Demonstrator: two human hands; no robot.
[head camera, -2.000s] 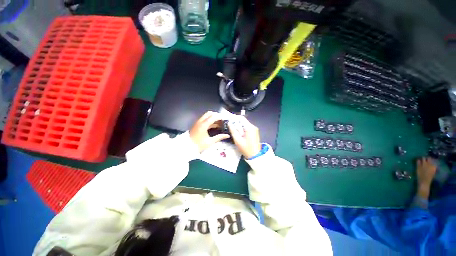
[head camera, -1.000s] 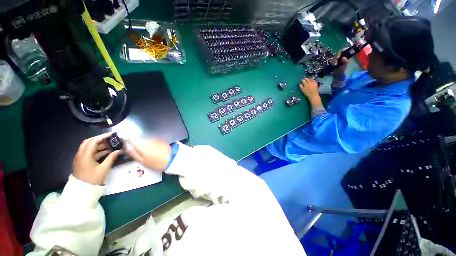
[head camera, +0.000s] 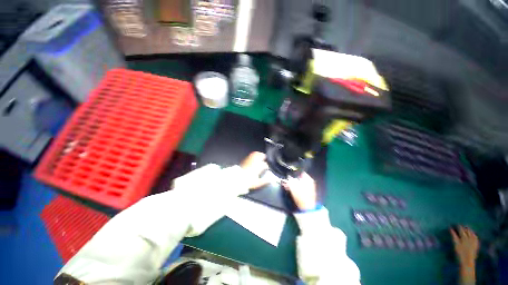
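Note:
The picture is blurred. My left hand (head camera: 255, 170) is under the left side of the microscope (head camera: 301, 133), near the bright light spot. My right hand (head camera: 302, 190) is just right of the light spot, wearing a blue wristband. Both hands are close together over the black base plate (head camera: 229, 139). Whether they hold the dark camera module cannot be made out. A white paper sheet (head camera: 257, 220) lies at the base's front edge, below my hands.
A red slotted tray (head camera: 120, 136) stands left, another (head camera: 72, 222) lower down. A white tub (head camera: 212, 90) and clear bottle (head camera: 244, 83) stand at back. Rows of camera modules (head camera: 385, 219) lie right, blister trays (head camera: 420, 150) behind them. Another person's hand (head camera: 465, 245) is far right. A monitor (head camera: 184, 25) is behind.
The view has swung back left from the coworker and up to the monitor. My hands have moved from over the paper's edge to under the microscope lens. The module seen in my left hand is no longer discernible.

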